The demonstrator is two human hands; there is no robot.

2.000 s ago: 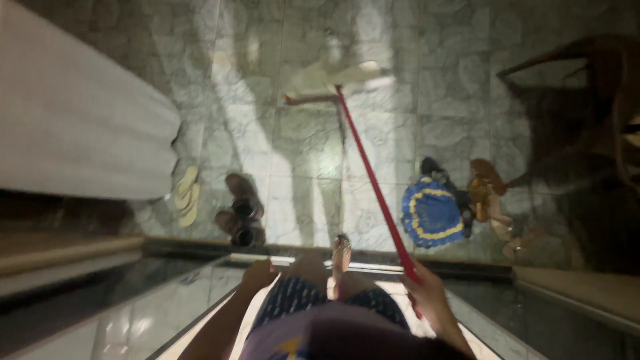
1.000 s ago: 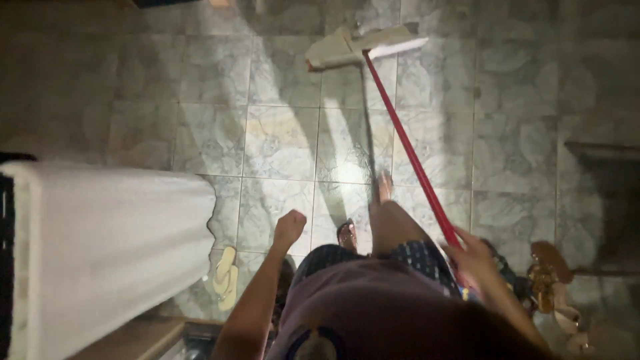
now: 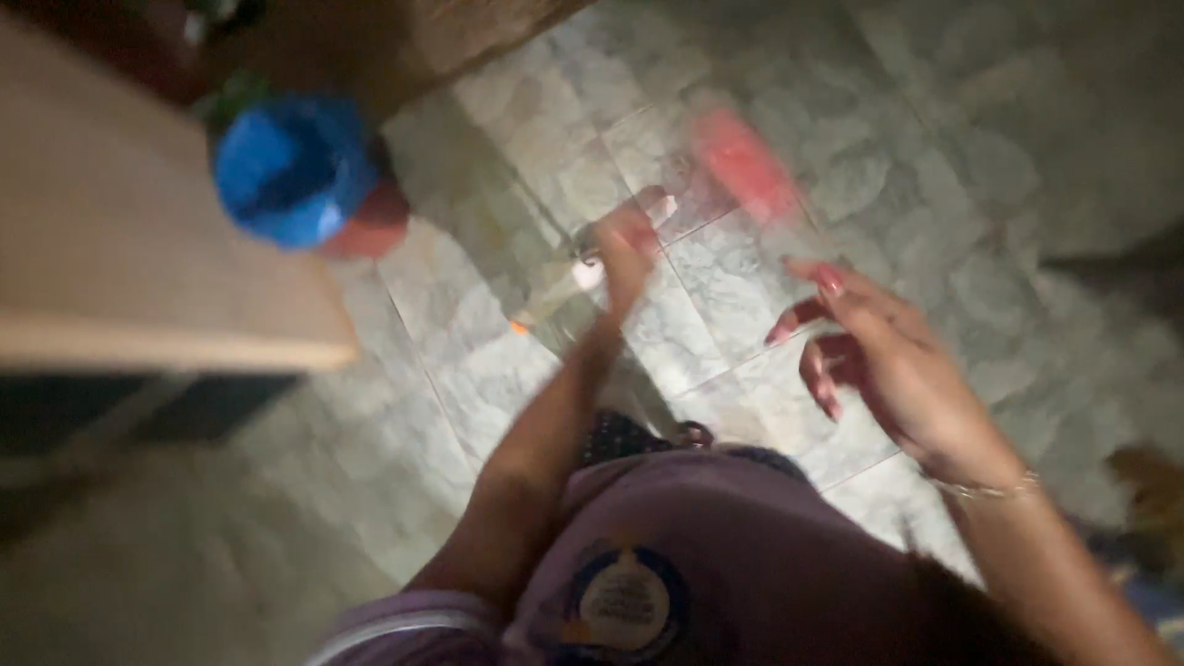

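My left hand [image 3: 634, 240], blurred, has its fingers curled at a pale, bottle-like object [image 3: 555, 296] with an orange tip; the hand covers part of it, and its exact kind is unclear. To the right, my right hand [image 3: 869, 351] is empty, its fingers apart and bent, with a bracelet on the wrist. Beyond both hands is a strongly blurred pink-red object [image 3: 745, 162], touching neither; whether it lies on the floor or is in the air cannot be told.
A blue plastic bucket or bin [image 3: 291, 171] stands at the left beside a reddish round object [image 3: 375, 222]. A light-coloured furniture top [image 3: 157, 222] juts in from the left edge. Stone-patterned tiles [image 3: 731, 287] cover the floor. Something brown [image 3: 1147, 490] shows at the lower right.
The red-handled floor squeegee or mop, held by my right hand before, is out of view, and that hand is empty. My left hand has gained the pale object. The view has shifted and turned greatly.
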